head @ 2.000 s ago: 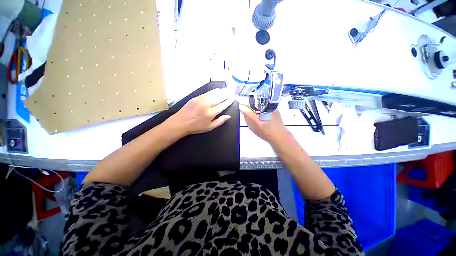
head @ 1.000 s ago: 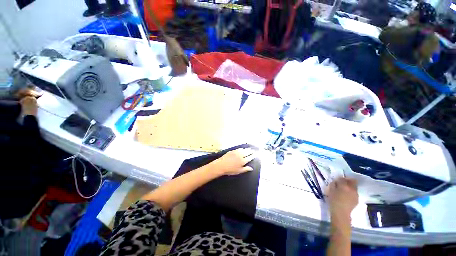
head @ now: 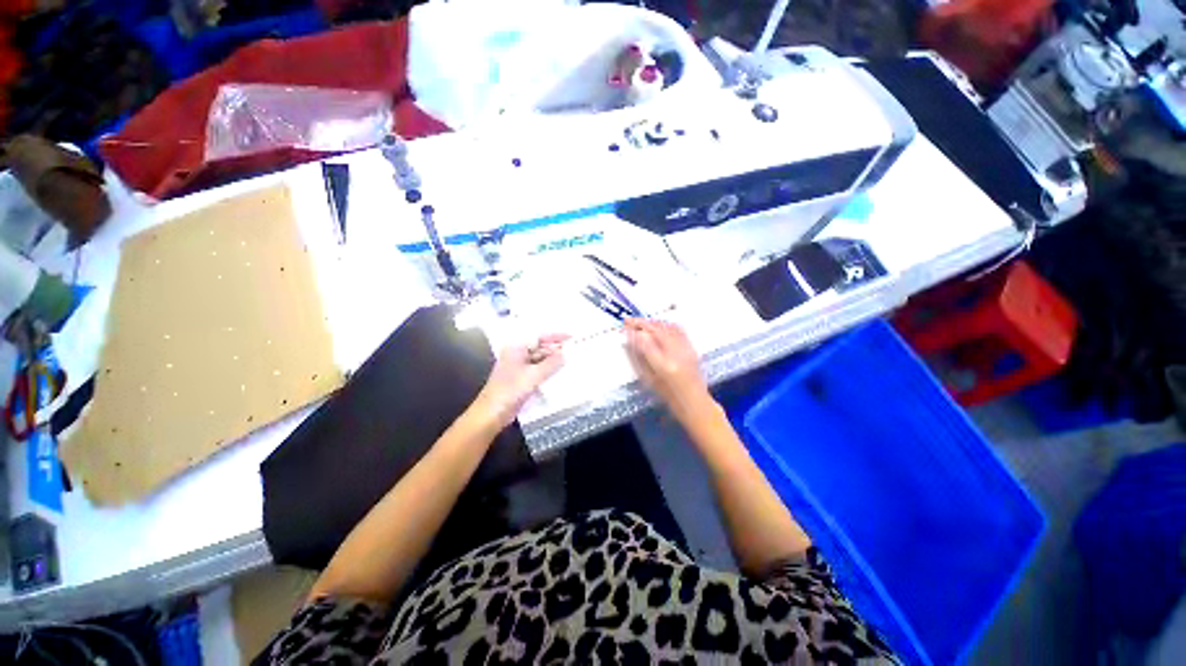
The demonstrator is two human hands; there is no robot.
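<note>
A dark fabric panel [head: 390,423] lies on the table left of the needle area [head: 479,297], its lower part over the front edge. My left hand [head: 520,377] is at the panel's right edge, fingertips together over the white table; whether they pinch anything is too small to tell. My right hand [head: 667,360] is to its right, fingers bent, fingertips at the lower ends of slim dark tools [head: 609,297]. A grip on them cannot be made out. The white sewing machine [head: 559,182] stands behind both hands.
A perforated tan card [head: 208,338] lies at left, with orange-handled scissors [head: 18,397] beyond it. A black phone [head: 790,281] lies at right. A blue crate [head: 897,481] and a red stool [head: 995,332] stand below the table. Red fabric [head: 169,137] lies behind.
The view has swung right. My left hand has moved off the panel's top to its right edge. My right hand has come from right of the tools to their lower ends, nearer my left hand.
</note>
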